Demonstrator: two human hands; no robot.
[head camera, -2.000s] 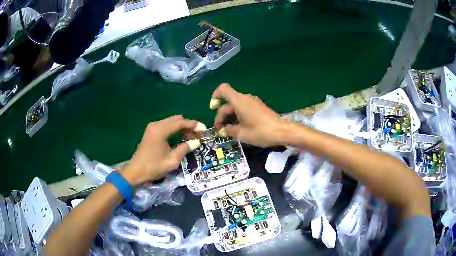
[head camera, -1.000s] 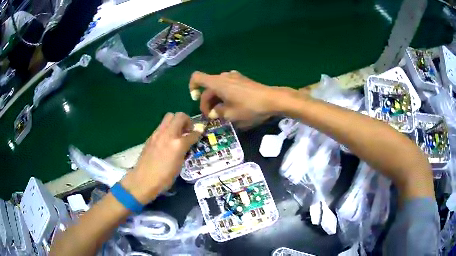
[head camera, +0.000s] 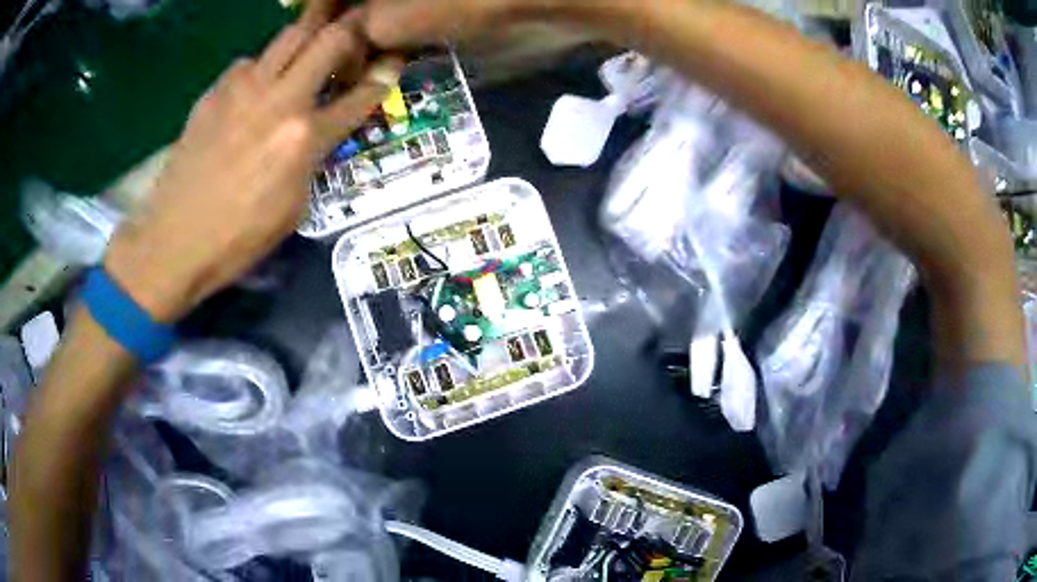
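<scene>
A white open housing (head camera: 399, 171) with a green board is at the upper left, partly covered by my hands. My left hand (head camera: 233, 159), with a blue wristband, lies over its left side, thumb above the board. My right hand (head camera: 398, 21) is at the top edge, cut off and blurred, close to my left fingers. Whether either hand grips a part is hidden. A second open housing (head camera: 487, 298) lies just below, untouched, with a green board, brass strips and a loose black wire.
A third open housing (head camera: 637, 514) is cut off at the bottom edge. Bagged coiled cords (head camera: 694, 193) lie right of the housings, more cords (head camera: 222, 387) at the lower left. White plugs (head camera: 578, 127) lie among them. The green belt (head camera: 85, 102) is at the upper left, another open unit (head camera: 923, 85) at the upper right.
The view has shifted downward, so the housings and hands appear higher and the bottom housing shows more. My left hand has stayed at the upper housing; my right hand now reaches the top edge.
</scene>
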